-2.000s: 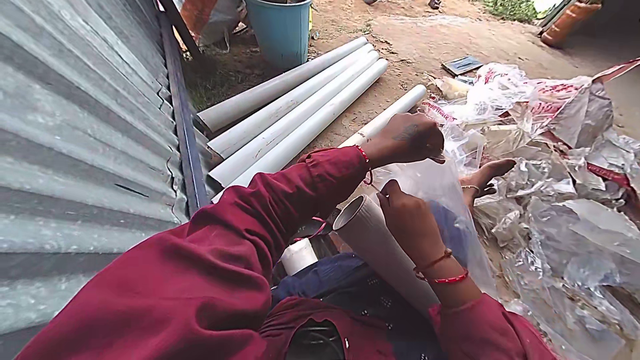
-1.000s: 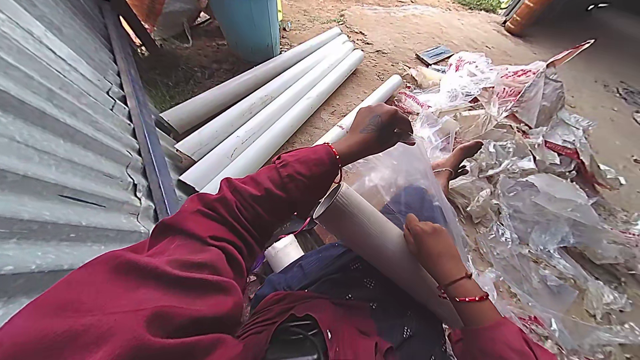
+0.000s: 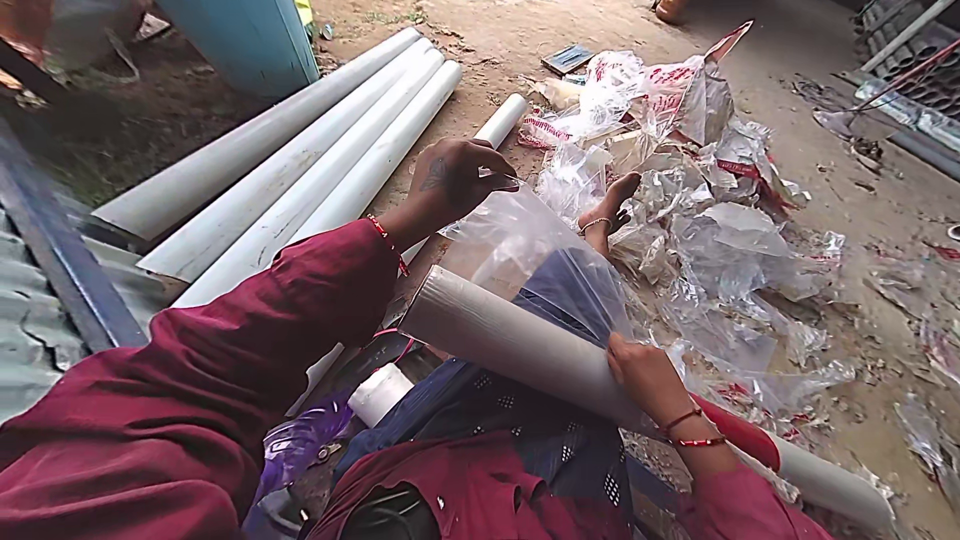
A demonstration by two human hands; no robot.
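Note:
A pale plastic pipe (image 3: 517,345) lies slantwise across my lap, its open end toward the middle. My left hand (image 3: 457,184), beyond that end, pinches a corner of a clear plastic sheet (image 3: 555,255) between thumb and fingers. The sheet stretches from there to my right hand (image 3: 652,379), whose fingers grip its other edge against the pipe's far side. Below the pipe's end stands a white roll (image 3: 381,394), beside a purple plastic bag (image 3: 300,442).
Several white pipes (image 3: 300,165) lie on the ground at the left, near a blue bucket (image 3: 251,45) and a metal bar (image 3: 67,247). Crumpled plastic film (image 3: 720,255) is heaped at the right around a bare foot (image 3: 611,210). More pipes (image 3: 919,60) are stacked at the upper right.
My hands, near each other at the pipe's end two seconds ago, are now wide apart with the sheet spread between them. My right hand has moved down along the pipe. The view has shifted.

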